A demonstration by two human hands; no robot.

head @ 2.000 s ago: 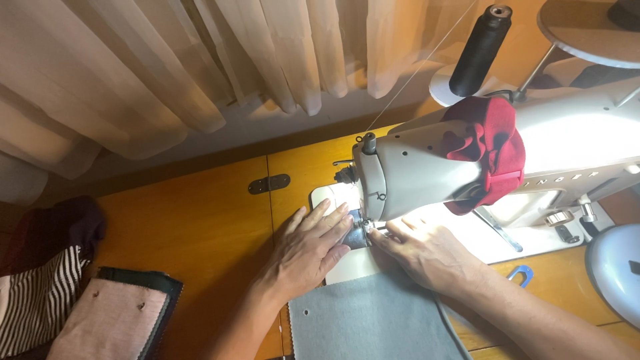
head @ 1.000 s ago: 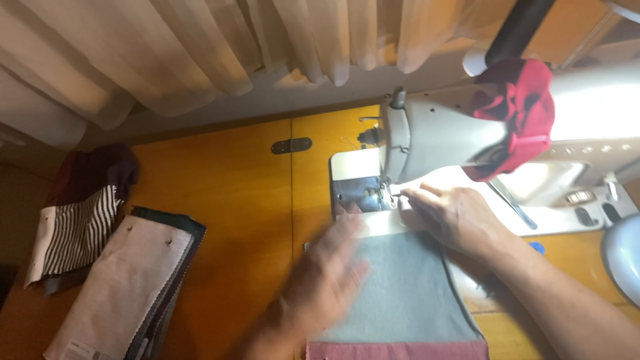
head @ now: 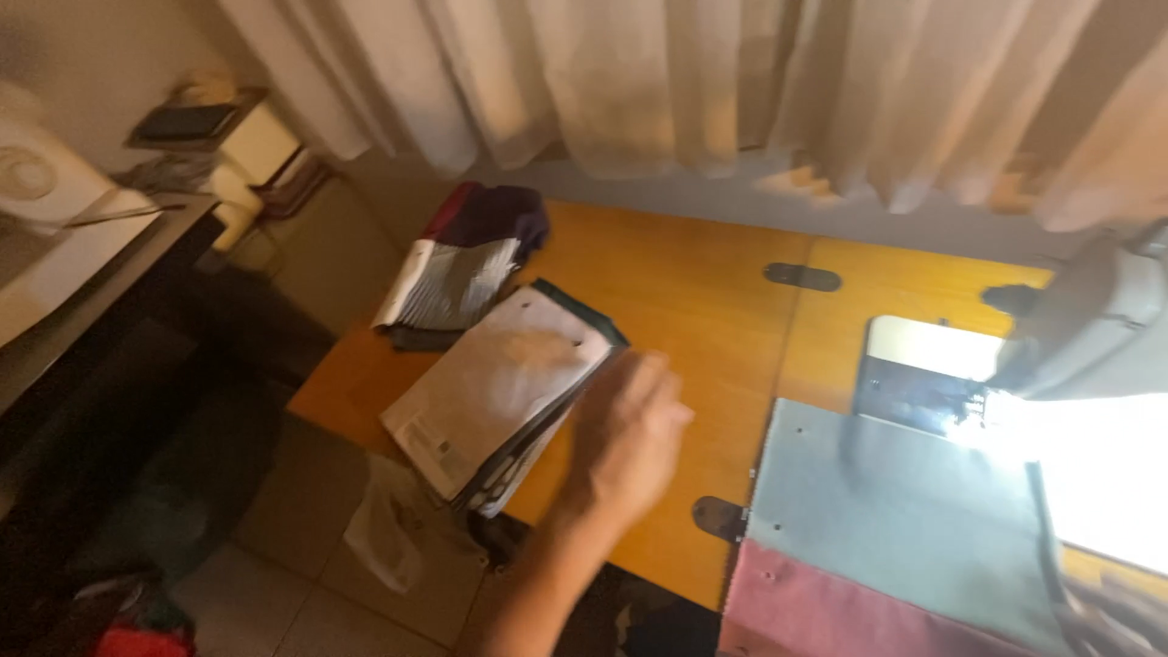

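Note:
My left hand (head: 634, 438) is blurred at the right edge of a stack of fabric pieces (head: 502, 383), pale pink on top; whether its fingers grip the stack cannot be told. Beyond the stack lies folded striped and dark purple fabric (head: 456, 269). Grey-blue fabric (head: 903, 511), joined to a dusty pink piece (head: 821, 602), lies before the sewing machine (head: 1086, 319), its upper edge close to the lit needle area. My right hand (head: 1109, 611) shows as a blur at the lower right, beside the grey-blue fabric; its fingers are unclear.
The wooden sewing table (head: 675, 292) has dark metal hinges (head: 801, 276) along its seam. Pale curtains (head: 639, 82) hang behind it. At the left, another white machine (head: 46, 173) stands on a dark-edged table. A pale bag or cloth (head: 388, 525) hangs below the near edge.
My left hand has left the fabric by the needle and moved left to the stack. My right hand has come away from the needle area. The view has swung left.

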